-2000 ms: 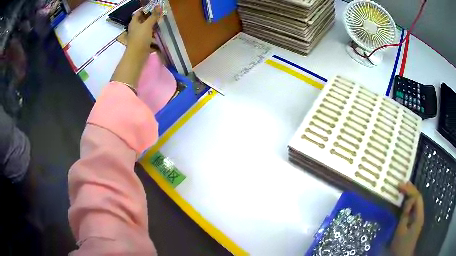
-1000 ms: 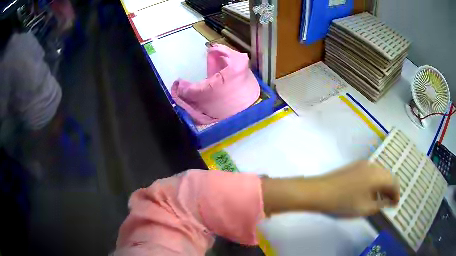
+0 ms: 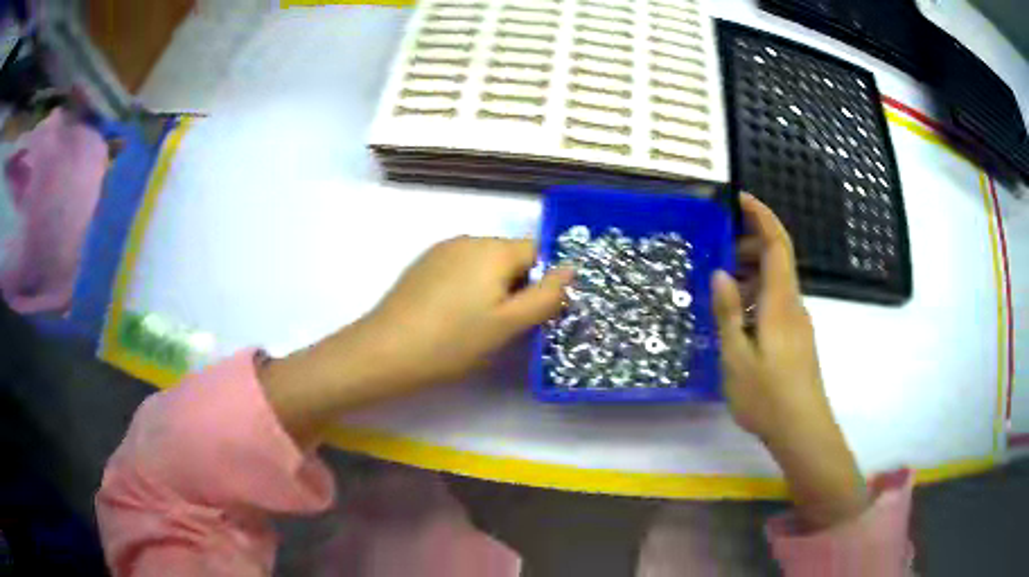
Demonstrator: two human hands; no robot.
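Observation:
The blue bin, filled with small shiny metal rings, is in front of the board stack. My left hand grips the bin's left wall, with the thumb over the rim towards the rings. My right hand is at the bin's right wall, thumb and fingers around its edge; some of its fingertips are hidden or blurred. The cream slotted board lies on top of the stack just behind the bin, and its visible slots look bare.
A black pocket tray, partly filled with silver pieces, lies right of the boards. More black trays are at the back right. A pink cloth sits in a blue crate at the left. Yellow tape marks the table's front edge.
The view has swung right and down to the bin. My left hand has moved from over the board to the bin's left side. My right hand is back in view at its right side.

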